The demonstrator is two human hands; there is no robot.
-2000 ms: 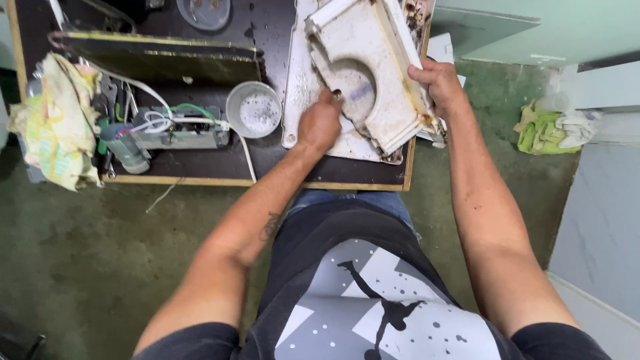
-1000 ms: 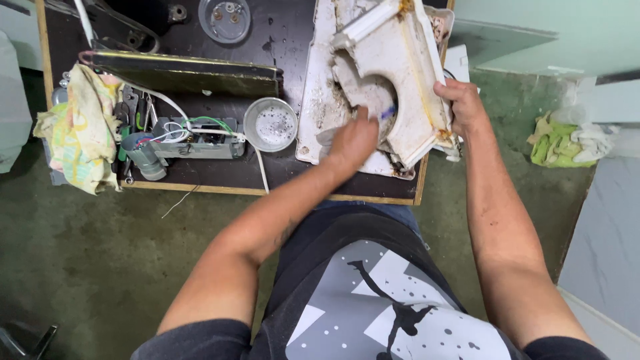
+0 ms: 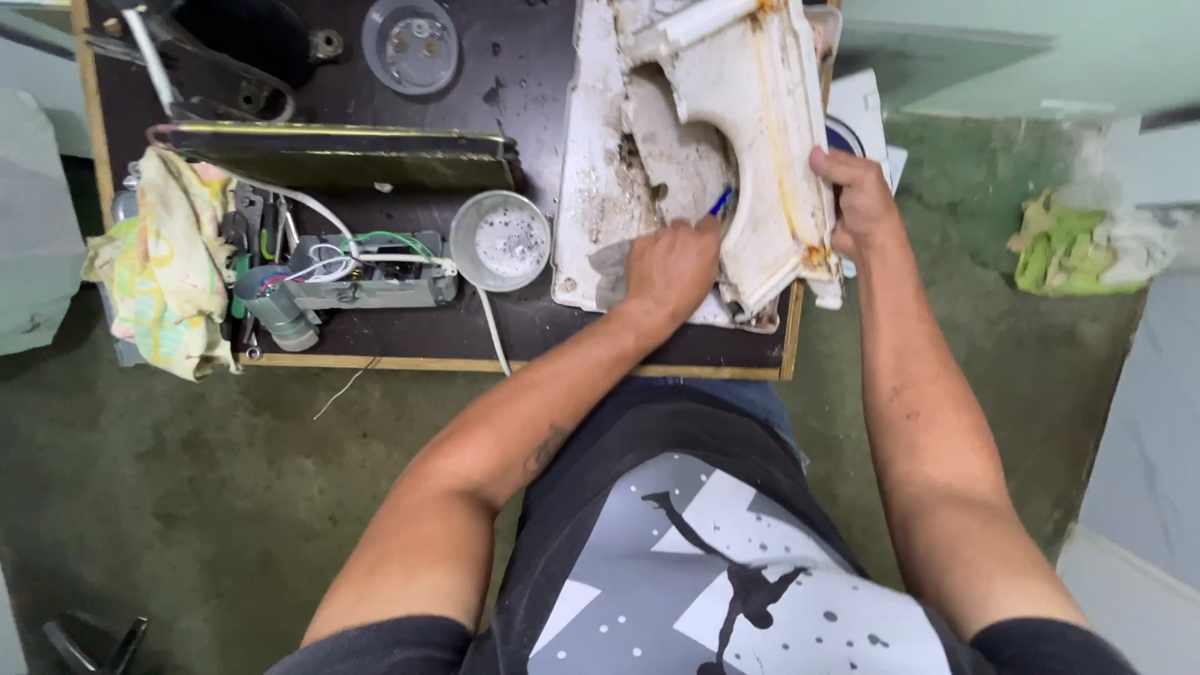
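Note:
A dirty white plastic housing (image 3: 764, 122) with a curved cut-out and rust-brown stains is tilted over a flat white panel (image 3: 586, 187). My right hand (image 3: 858, 202) grips the housing by its right edge. Inside the cut-out, my left hand (image 3: 673, 267) is closed around a thin tool with a blue part (image 3: 720, 201); most of the tool is hidden by the fingers, so its kind cannot be told. Dark grime and wet spots mark the panel and the housing's inner side. A cup of foamy liquid (image 3: 511, 242) stands left of the panel.
On the dark tabletop (image 3: 525, 328) are a clear bowl with small parts (image 3: 412, 56), an upright dark panel (image 3: 347, 159), a grey electrical unit with wires (image 3: 375, 281), hand tools and a patterned cloth (image 3: 169, 272). A green cloth (image 3: 1069, 248) lies at the right.
My left hand has moved up and farther into the housing's cut-out since the earliest frame. The blue part by its fingers shows plainly now. My right hand keeps its hold on the housing's edge.

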